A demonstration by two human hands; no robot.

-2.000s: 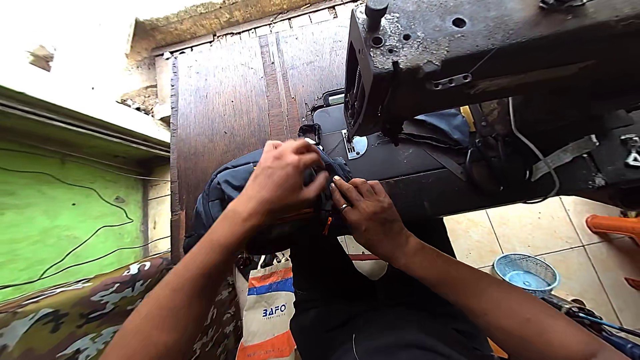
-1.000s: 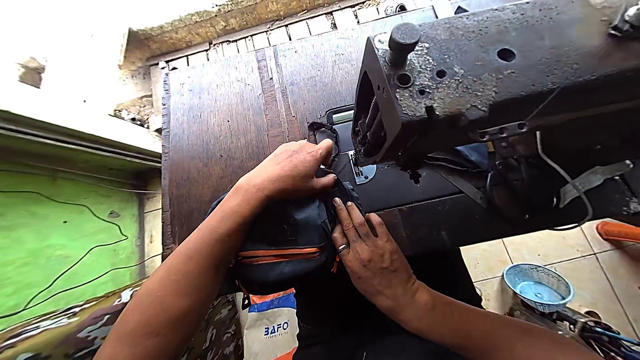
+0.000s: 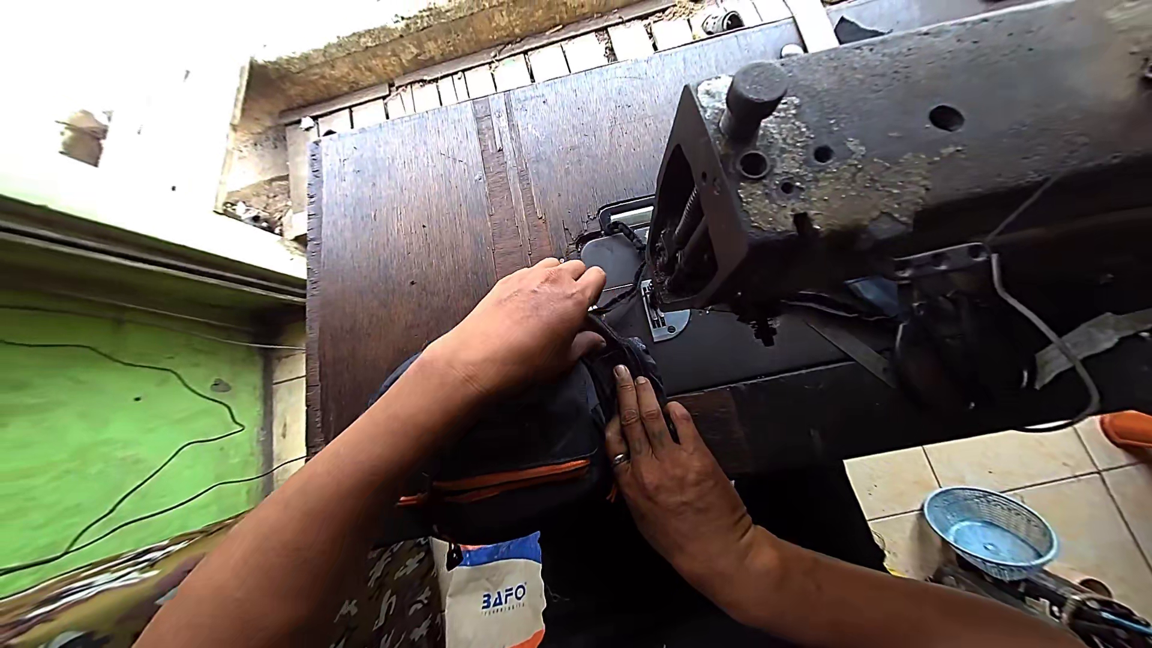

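Note:
A dark fabric bag (image 3: 531, 432) with an orange zipper (image 3: 508, 477) lies at the front edge of the wooden sewing table. My left hand (image 3: 522, 328) grips the upper part of the bag near its right end, fingertips curled over the fabric. Against the bag's right side lies my right hand (image 3: 661, 468), a ring on one finger, its fingers extended and pressing on the edge of the fabric. Just beyond the hands is the metal needle plate (image 3: 664, 310), under the head of a worn black sewing machine (image 3: 837, 171). The needle is not plainly visible.
The wooden tabletop (image 3: 396, 225) extends to the left and behind. A pale cable (image 3: 1044, 315) hangs by the machine arm. A blue plastic basket (image 3: 990, 531) stands on the tiled floor at the right. Below the bag is a printed sack (image 3: 495, 594); camouflage fabric (image 3: 99, 585) lies lower left.
The bag's orange zipper has come into clearer view since the oldest frame. My right hand's fingers have straightened along the bag's side. The view has moved closer to the machine.

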